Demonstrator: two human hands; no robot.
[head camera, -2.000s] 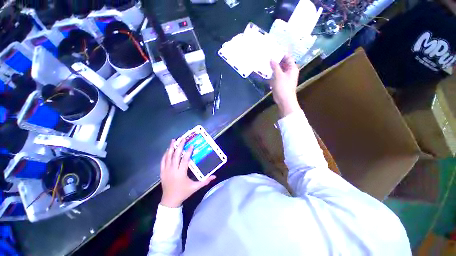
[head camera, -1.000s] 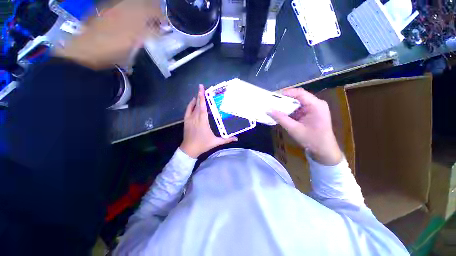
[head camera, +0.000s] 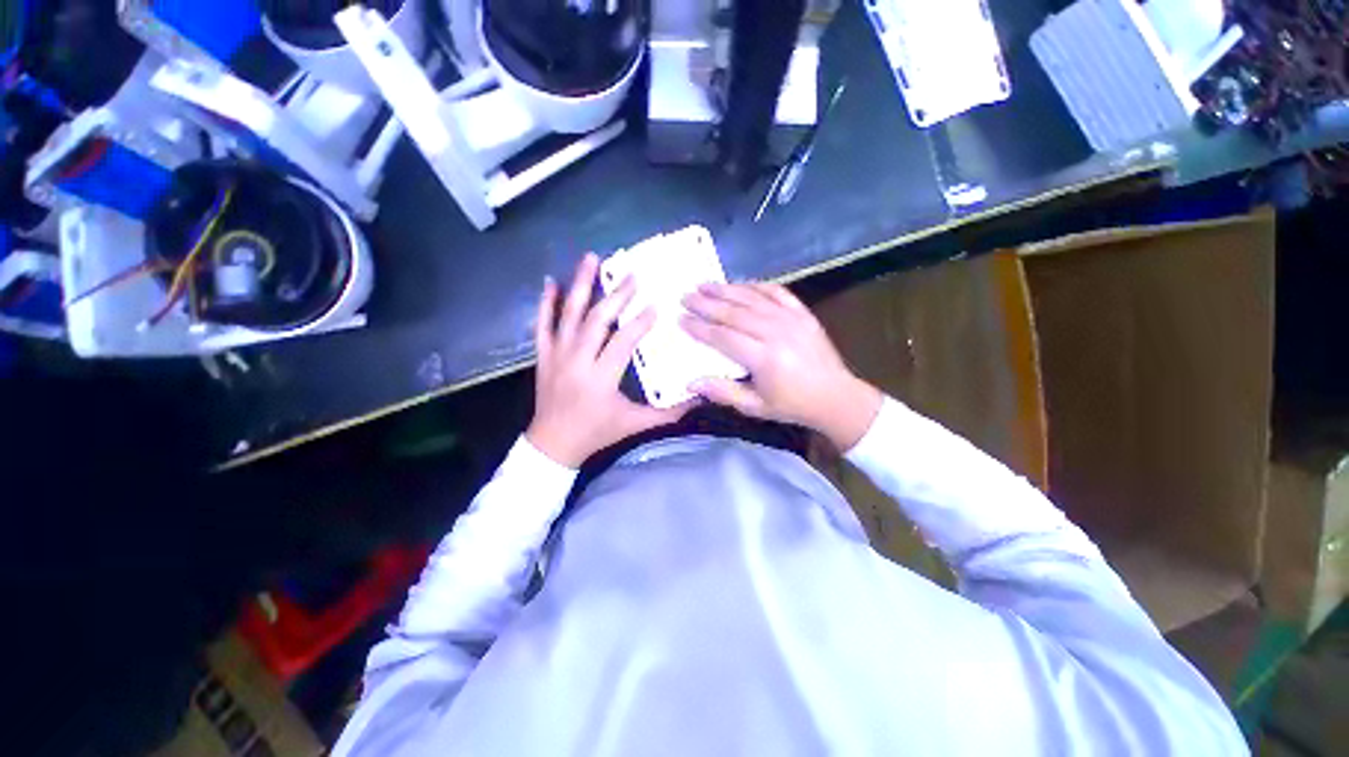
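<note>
A white housing (head camera: 673, 311) with its plain back cover facing up is held between both hands at the bench edge. Small dark holes show at its corners. The blue-and-black face is hidden under the cover. My left hand (head camera: 586, 362) grips the housing's left side with fingers spread. My right hand (head camera: 777, 355) lies on its right side, fingertips on the cover. A loose white back cover (head camera: 950, 56) lies on the bench at the top right.
White main unit bodies (head camera: 303, 244) with black cups stand on the left of the bench. The screw feeder (head camera: 684, 111) is at the top centre, with thin tweezers (head camera: 799, 163) beside it. A ribbed bracket (head camera: 1107, 74) and tangled wires (head camera: 1295, 67) lie right. An open carton (head camera: 1154, 429) is below.
My right hand has brought the back cover from the loose ones down onto the housing, covering the blue-and-black face. The dark-sleeved person at the left has gone out of view.
</note>
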